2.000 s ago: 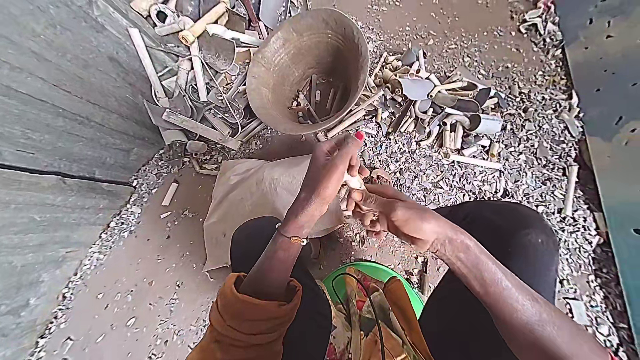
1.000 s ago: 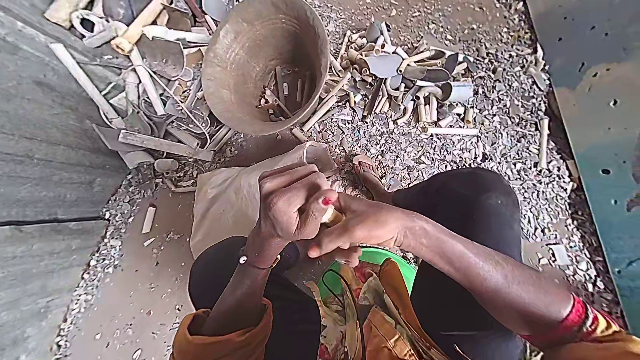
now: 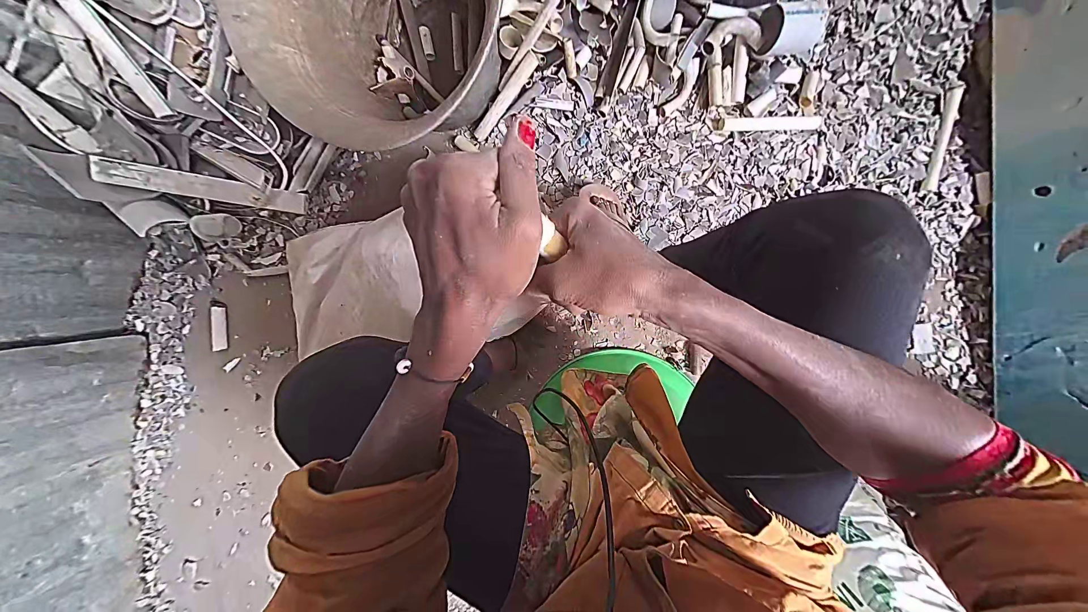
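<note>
My left hand (image 3: 472, 229) is closed in a fist, its thumb with a red nail pointing up. Against it, my right hand (image 3: 603, 255) is bent around a small pale yellowish piece (image 3: 552, 240), perhaps a pipe scrap, which shows between the two hands. Most of that piece is hidden by the fingers, and whether the left hand holds it too is unclear. Under the hands lies a pale cloth or sack (image 3: 353, 272). Beyond them stands a large round basin (image 3: 297, 68) with pipe pieces and scraps inside.
Broken pipe fittings (image 3: 739, 51) and plastic strips (image 3: 195, 183) lie in heaps around the basin. Small chips (image 3: 680, 161) cover the ground. A green round object (image 3: 620, 361) sits between my legs. A grey wall or board (image 3: 68, 425) borders the left, a blue-green panel (image 3: 1037, 340) the right.
My left hand has turned from fingers around the pale piece to a fist with the thumb up. Both hands stay together at the piece.
</note>
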